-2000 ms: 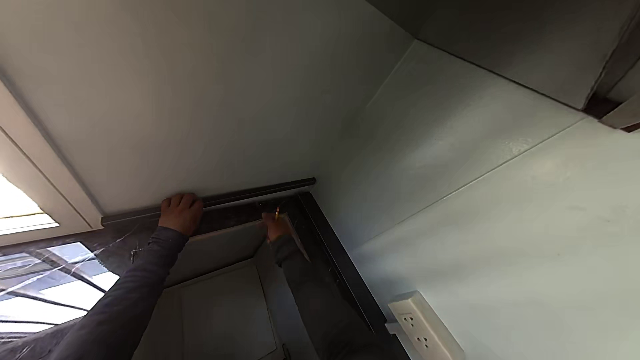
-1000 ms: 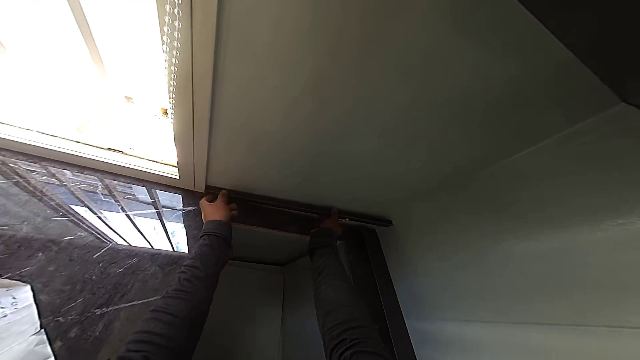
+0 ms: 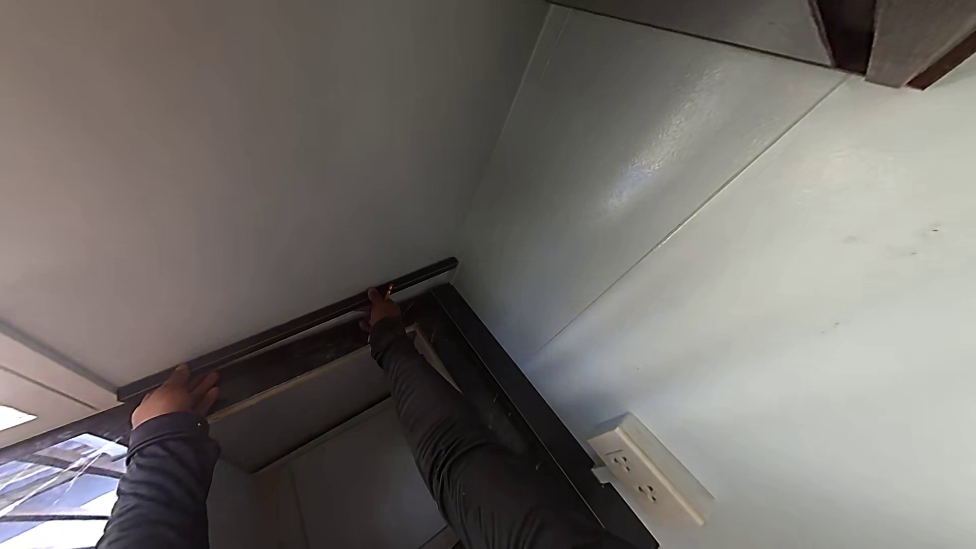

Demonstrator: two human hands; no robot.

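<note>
A long dark strip [image 3: 305, 320] lies along the foot of the pale wall, from the window frame to the corner. My left hand [image 3: 177, 394] rests on the strip near its left end, fingers spread. Farther right, my right hand [image 3: 380, 307] is at the strip with a small pencil-like item [image 3: 389, 290] showing at its fingers; whether it also grips the strip cannot be told. Under the hands is a dark frame [image 3: 290, 361] around a rectangular opening. A narrow gap shows between strip and frame near the right hand.
A white double socket outlet [image 3: 648, 469] sits on the right wall beside the frame's dark side edge [image 3: 534, 404]. The white window frame [image 3: 46, 366] is at left, above a glossy dark surface [image 3: 61, 480] with reflections. A cabinet-like box [image 3: 732, 27] projects at the top right.
The view has swung away from the window and back towards the socket. Beside the right hand, a gap between the strip and the frame now shows more plainly. Both hands remain at the strip.
</note>
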